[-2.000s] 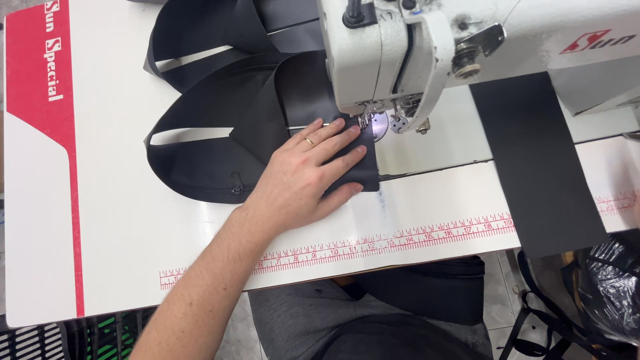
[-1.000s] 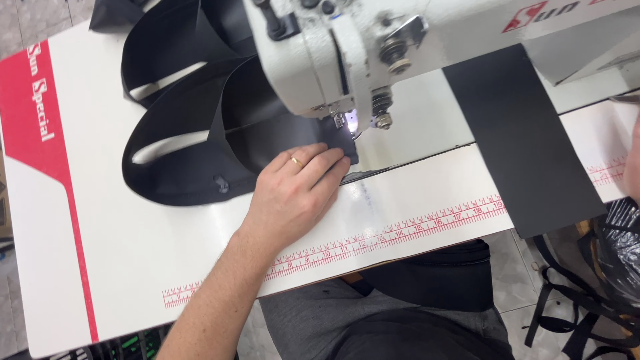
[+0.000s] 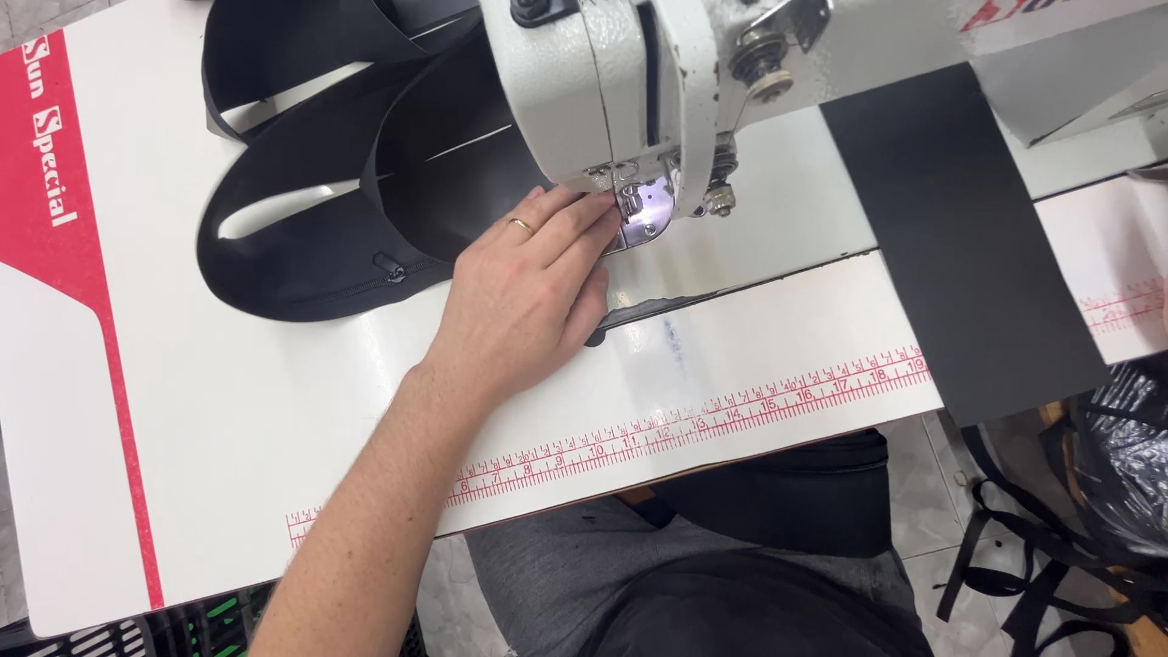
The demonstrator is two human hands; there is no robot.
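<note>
My left hand [image 3: 538, 278] lies palm down beside the lit needle plate [image 3: 650, 205] of a white sewing machine [image 3: 557, 100]. Its fingers press on the right end of a black fabric piece [image 3: 310, 237] with a zipper [image 3: 394, 272], which curves in loops on the table. At the right edge only a dim sliver of skin shows, perhaps my right hand; its fingers and anything they hold are out of view. A flat black strip [image 3: 958, 246] lies across the machine bed and over the table's front edge.
The white table [image 3: 219, 411] bears a red printed ruler [image 3: 712, 415] near its front edge. Another looped black piece [image 3: 292, 55] lies behind the first. Below are black straps [image 3: 1004, 547], plastic-wrapped material [image 3: 1127, 456] and a dark plastic crate [image 3: 201, 630].
The black piece has moved right under the machine head, and its right end no longer shows past the needle area. My left hand stays on it, its fingers now close to the needle plate.
</note>
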